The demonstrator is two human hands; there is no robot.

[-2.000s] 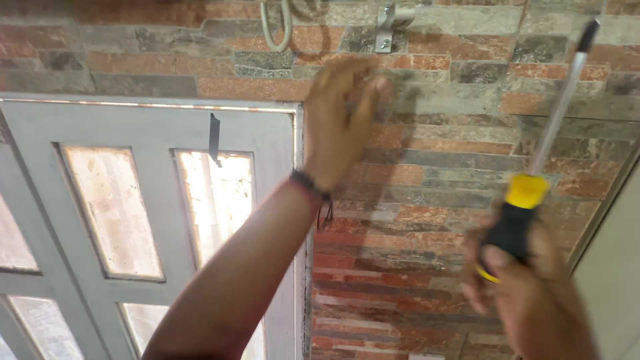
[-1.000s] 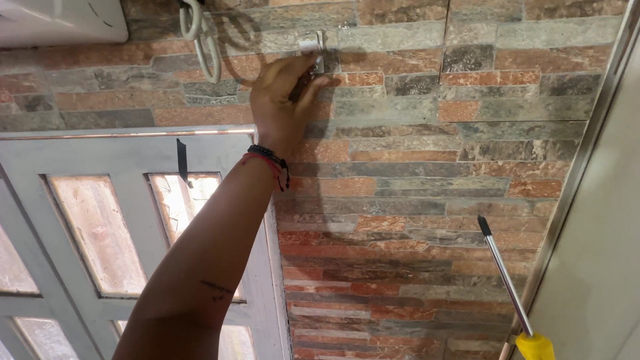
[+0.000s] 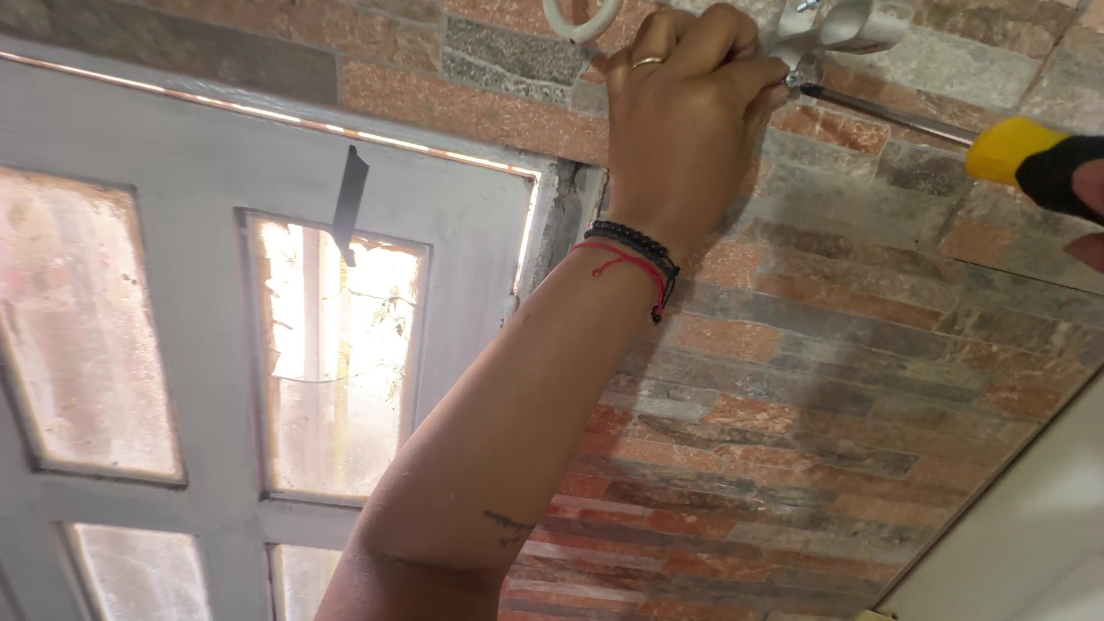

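High on the stone-clad wall, my left hand [image 3: 686,103] pinches a small metal screw [image 3: 792,79] at the lower end of a metal bracket [image 3: 798,39]. A curved, shiny metal piece [image 3: 867,26] sticks out from the bracket. From the right edge, my right hand [image 3: 1088,194], mostly out of view, grips the yellow and black handle of a screwdriver [image 3: 1018,155]. Its dark tip lies beside the screw head; whether they touch I cannot tell.
A pale cable loop [image 3: 582,21] hangs left of my left hand. Below it is a grey door [image 3: 207,345] with glazed panes and a strip of black tape [image 3: 349,203]. At the lower right, a pale panel [image 3: 1018,517] borders the stone wall [image 3: 776,388].
The screwdriver has come up from the lower right to the bracket, its tip now beside the screw. My left hand is still at the bracket. The view has moved closer.
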